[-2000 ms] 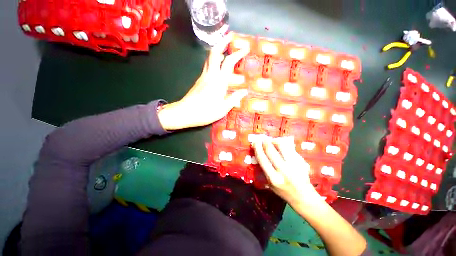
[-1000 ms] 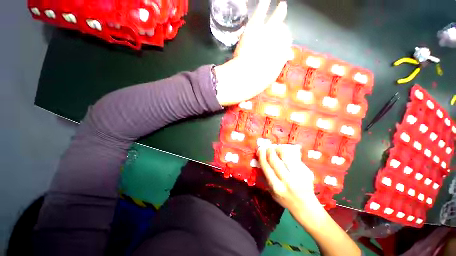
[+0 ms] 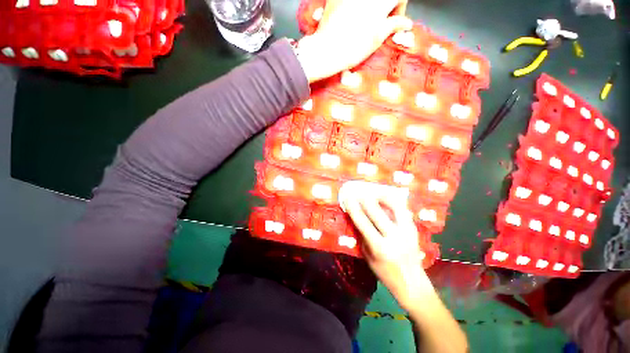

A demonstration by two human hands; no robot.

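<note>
A moulded red sheet point(image 3: 354, 141) with rows of white inserts lies in front of me on the dark table, glowing under glare. My left hand point(image 3: 356, 34) is at its upper left edge, palm down, overexposed; whether the fingers grip the sheet is unclear. My right hand point(image 3: 383, 234) presses a white wiping cloth point(image 3: 376, 193) flat on the lower middle of the sheet, covering some inserts. The sheet's front edge lies near the table edge.
A sheet stack point(image 3: 83, 34) is at upper left, a clear bottle point(image 3: 243, 24) right of it. Dark tweezers point(image 3: 495, 120), yellow-handled pliers point(image 3: 546, 49), a small yellow tool point(image 3: 608, 86) and a separate sheet point(image 3: 559, 183) are at right. A person's sleeve point(image 3: 594, 324) shows lower right.
My left hand has moved from the sheet's left side to its upper edge. The sheet has shifted towards me, with another row showing at its front. My right hand stays on the cloth; the view has shifted.
</note>
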